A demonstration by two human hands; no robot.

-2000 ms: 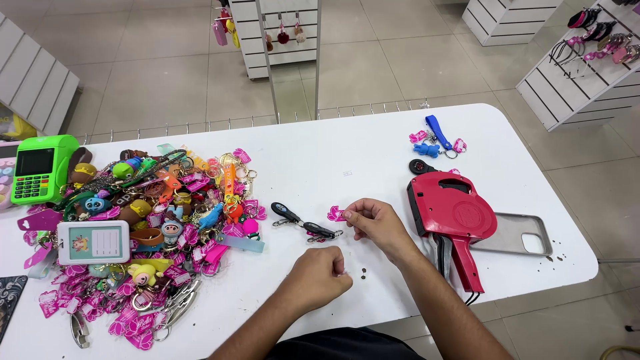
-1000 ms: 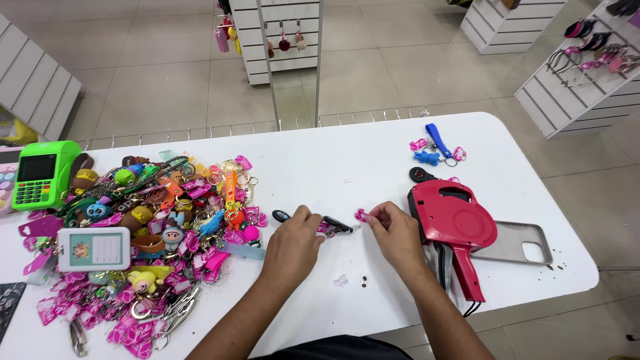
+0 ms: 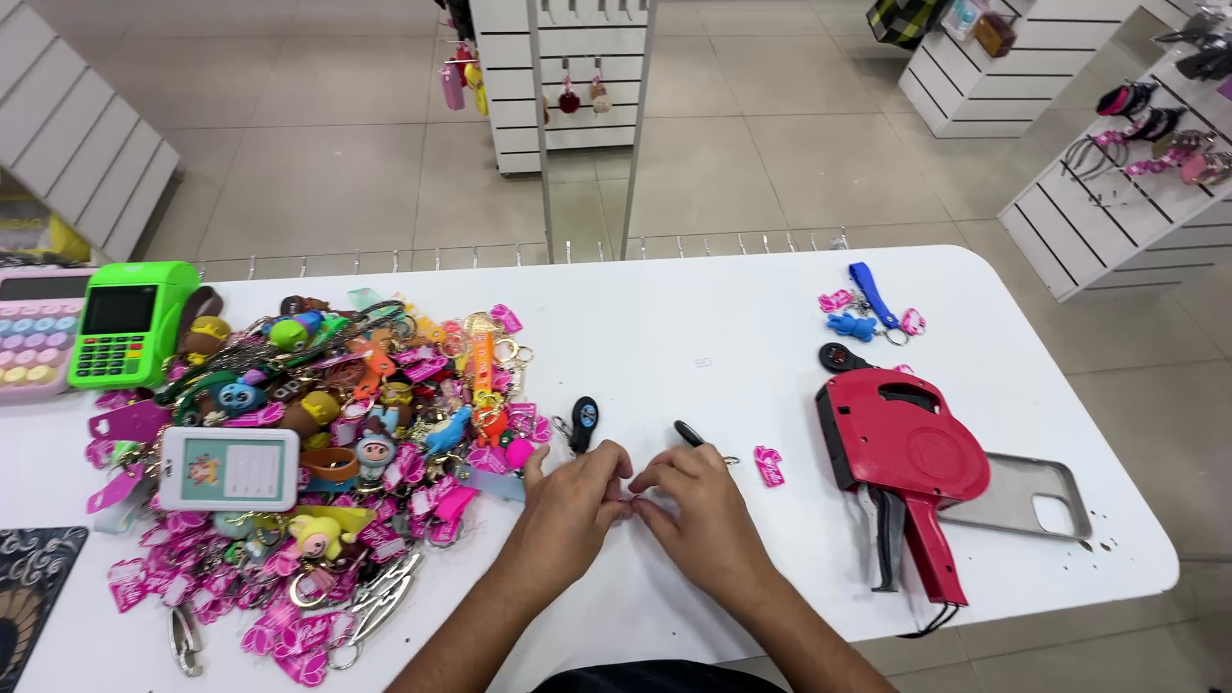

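Note:
My left hand [image 3: 576, 510] and my right hand [image 3: 698, 510] meet at the fingertips over the white table, pinching something too small to make out. Just above the left hand lies a black keychain strap [image 3: 583, 423] with a metal ring. Another black strap end [image 3: 688, 433] shows past the right hand, beside a ring. Right of that hand lies a loose pink tag [image 3: 769, 466]. A large heap of keychains with pink tags [image 3: 385, 452] spreads to the left. The red price-label gun [image 3: 910, 433] rests at the right, close to a blue keychain strap [image 3: 871, 294].
A white framed device [image 3: 229, 470] lies on the heap. At the far left stand a green card terminal [image 3: 130, 322] and a pink calculator [image 3: 38, 332]. A grey phone case [image 3: 1020, 491] lies partly under the label gun. Wire hooks [image 3: 491, 255] line the far table edge.
Both hands have come together nearer the front edge. The black straps, earlier close together, now lie apart. A pink tag that was at the right fingers now lies loose on the table.

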